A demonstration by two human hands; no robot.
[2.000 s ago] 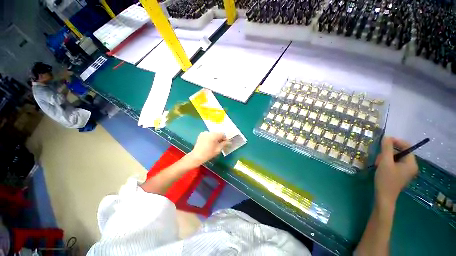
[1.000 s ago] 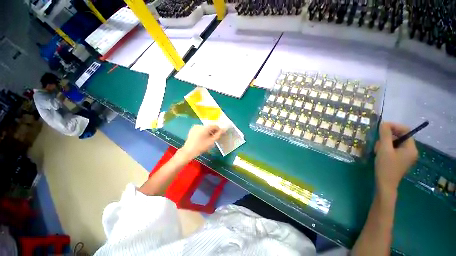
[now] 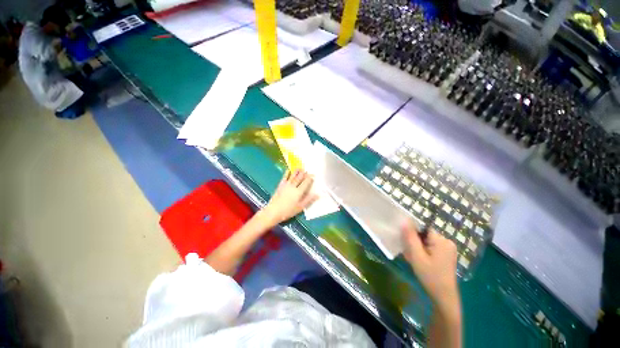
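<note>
My left hand (image 3: 292, 197) lies with its fingers on a pale liner strip (image 3: 317, 170) that has amber patches. The fingers look slightly apart. My right hand (image 3: 432, 258) grips the near right end of a long pale-grey card (image 3: 364, 204). The card slants over the mat between the liner strip and the blister tray, overlapping the tray's left side. A short dark piece, probably the tweezers (image 3: 426, 235), shows at my right fingers; the rest is hidden. The clear blister tray (image 3: 445, 195) holds rows of pale square modules. Amber tape (image 3: 367, 266) lies near the front edge.
Large white boards (image 3: 336, 98) lie behind. Dark racked components (image 3: 489, 85) stand at the back. Yellow posts (image 3: 268, 41) rise beyond the boards. A white strip (image 3: 216, 107) lies left. A small tray (image 3: 549, 329) is at lower right. A red stool (image 3: 207, 219) and a seated person (image 3: 47, 64) are left.
The view has turned. My right hand has moved left and now grips the pale-grey card. The front amber tape has lost its bright pale band. My left hand's fingers look flatter on the liner strip.
</note>
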